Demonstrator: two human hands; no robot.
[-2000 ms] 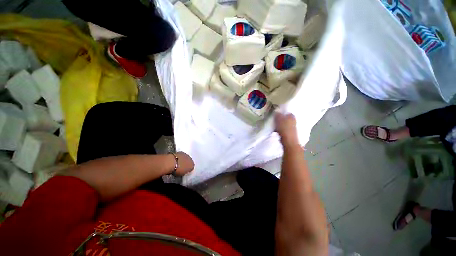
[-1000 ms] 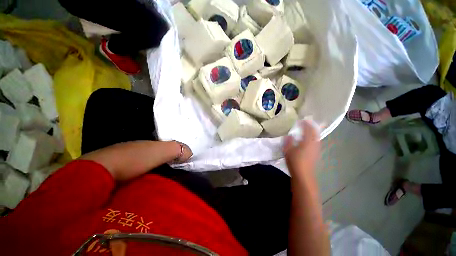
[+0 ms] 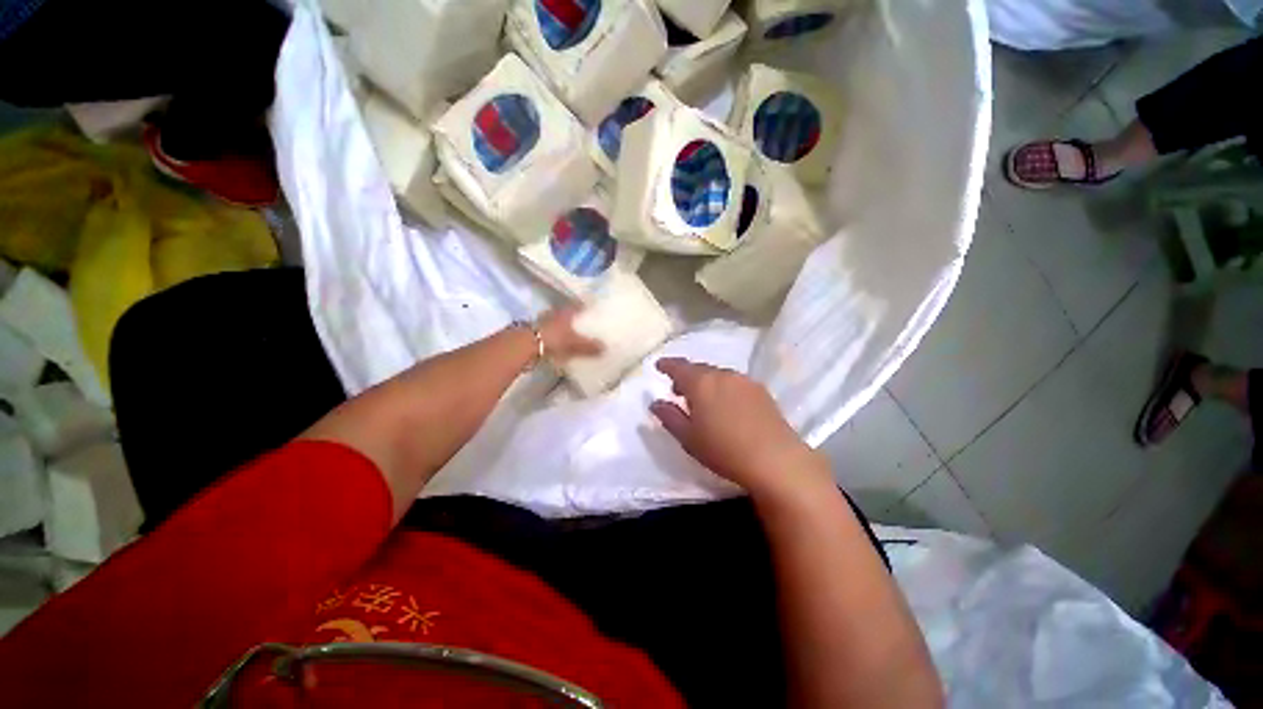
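Note:
A large open white sack [image 3: 887, 326] stands in front of my knees, holding several cream unturned covers [image 3: 520, 153]. Many show a round opening with blue, white and red inside. My left hand [image 3: 565, 337] is at the left side of a plain cream cover [image 3: 618, 330] at the sack's near side; its fingers are partly hidden against the cover. My right hand [image 3: 713, 416] is just right of that cover over the sack's near wall, fingers apart, holding nothing.
Yellow sack [image 3: 139, 229] and more cream covers [image 3: 83, 464] lie at the left. Another person's red shoe [image 3: 215, 169] is at upper left; feet in checked shoes [image 3: 1060, 164] are at right on grey tiles. White sacks show at lower right [image 3: 1032, 609] and top right [image 3: 1108, 20].
Both hands have left the sack's rim and moved inward to the near cream cover. The sack now appears closer and larger, and the view has shifted.

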